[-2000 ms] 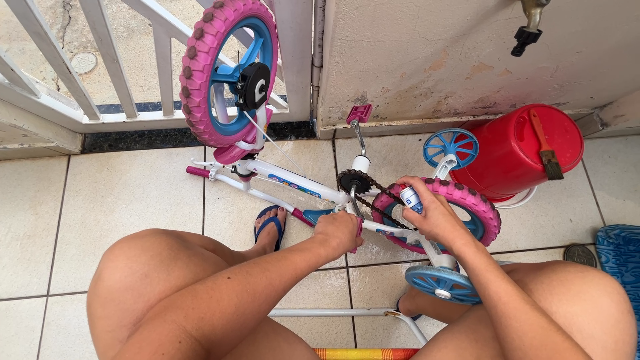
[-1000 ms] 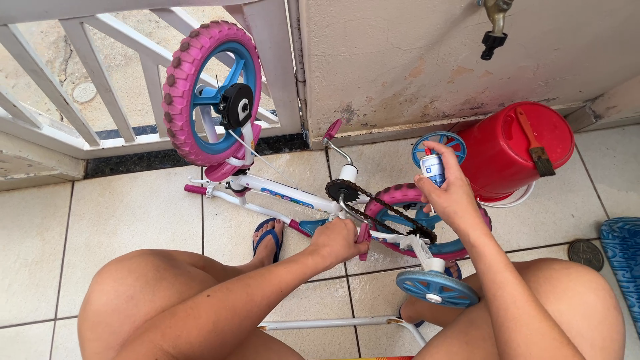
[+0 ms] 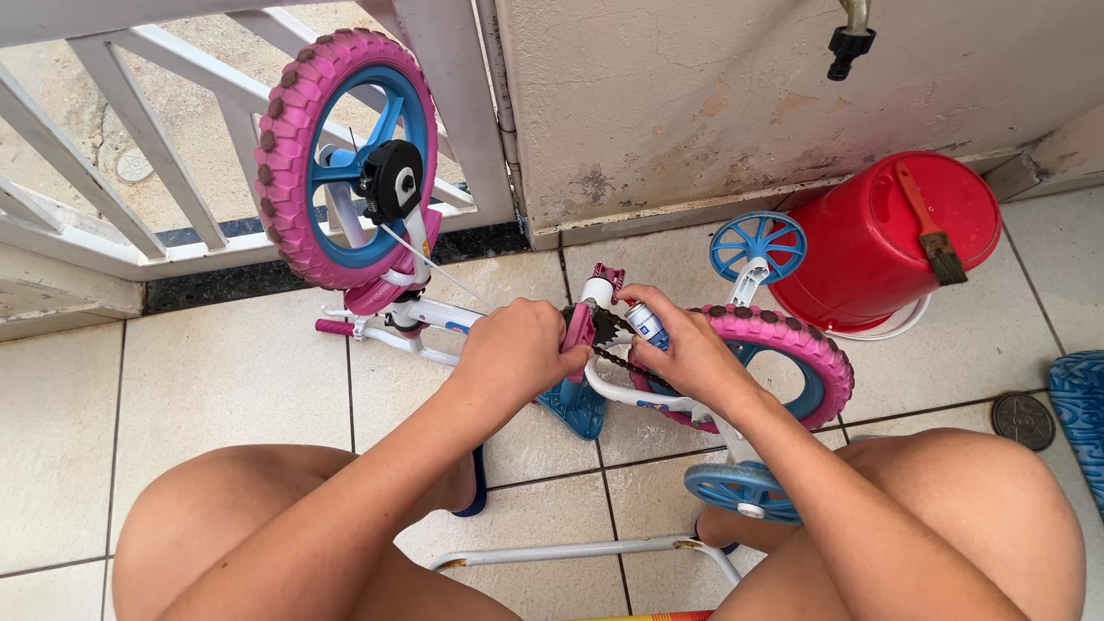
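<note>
A child's bicycle stands upside down on the tiles, its white frame [image 3: 440,316] between my knees and the wall. My left hand [image 3: 526,345] grips a pink pedal [image 3: 583,332] at the crank. In my right hand [image 3: 690,345] is a small spray can [image 3: 645,324], its red top close to the chainring and the black chain [image 3: 625,364]. The pink rear tyre [image 3: 815,345] lies just beyond that hand, with blue training wheels [image 3: 757,247] on either side. The pink front wheel [image 3: 289,164] rises at the left. The blue saddle [image 3: 573,410] rests on the floor.
A red upturned bucket [image 3: 849,250] with a paintbrush [image 3: 936,237] on it stands by the wall. A white gate [image 3: 164,164] is at the left, a tap [image 3: 849,43] above. A round drain cover [image 3: 1023,421] and a blue mat [image 3: 1082,414] are at the right. A white metal tube [image 3: 569,552] is below.
The spray can in my right hand has moved left and down from near the training wheel to the chainring. The pedal in my left hand has turned with the crank.
</note>
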